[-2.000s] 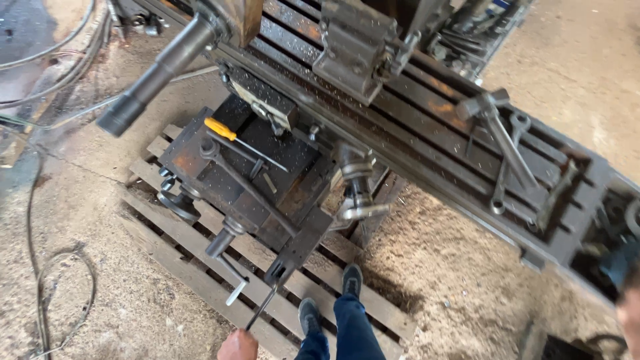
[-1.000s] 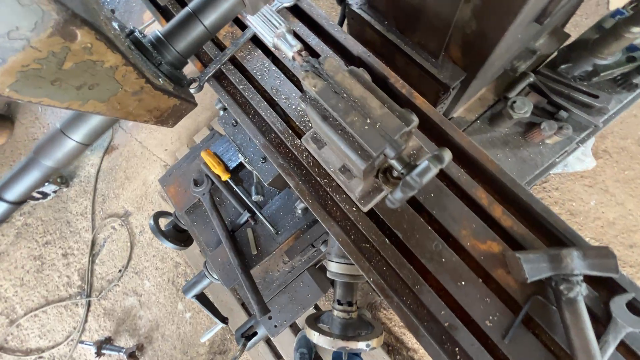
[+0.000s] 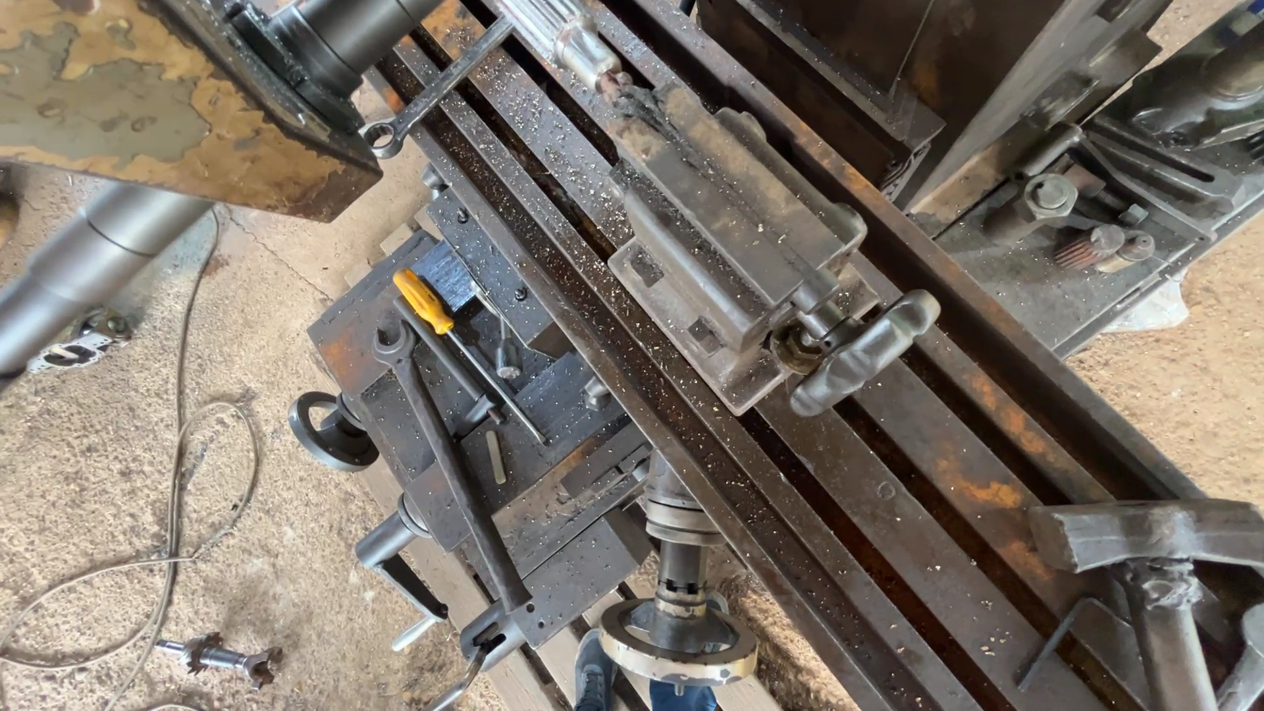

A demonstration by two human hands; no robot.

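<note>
Neither of my hands shows in the head view now. A milling machine's slotted table (image 3: 839, 464) runs diagonally across it, strewn with metal chips. On the table sits a tailstock (image 3: 731, 237) with a metal knob, its tip at a splined shaft (image 3: 563, 39). A combination wrench (image 3: 434, 94) lies by that shaft, its ring end over the table's edge. Below the table, on the machine's knee, rest a screwdriver with a yellow handle (image 3: 423, 301) and a large open-end wrench (image 3: 449, 474). A handwheel (image 3: 678, 642) faces my shoes at the bottom.
A hammer-like metal tool (image 3: 1150, 538) and a hex key (image 3: 1062, 632) lie at the table's right end. Several metal parts stand on a side shelf (image 3: 1047, 286). A cable (image 3: 178, 474) and a toothed metal part (image 3: 222, 660) lie on the floor. A pallet (image 3: 553, 662) is underneath.
The view has moved much closer over the table. Two seconds ago a hand was at the bottom edge by the crank and part of another at the right edge; neither is in view now.
</note>
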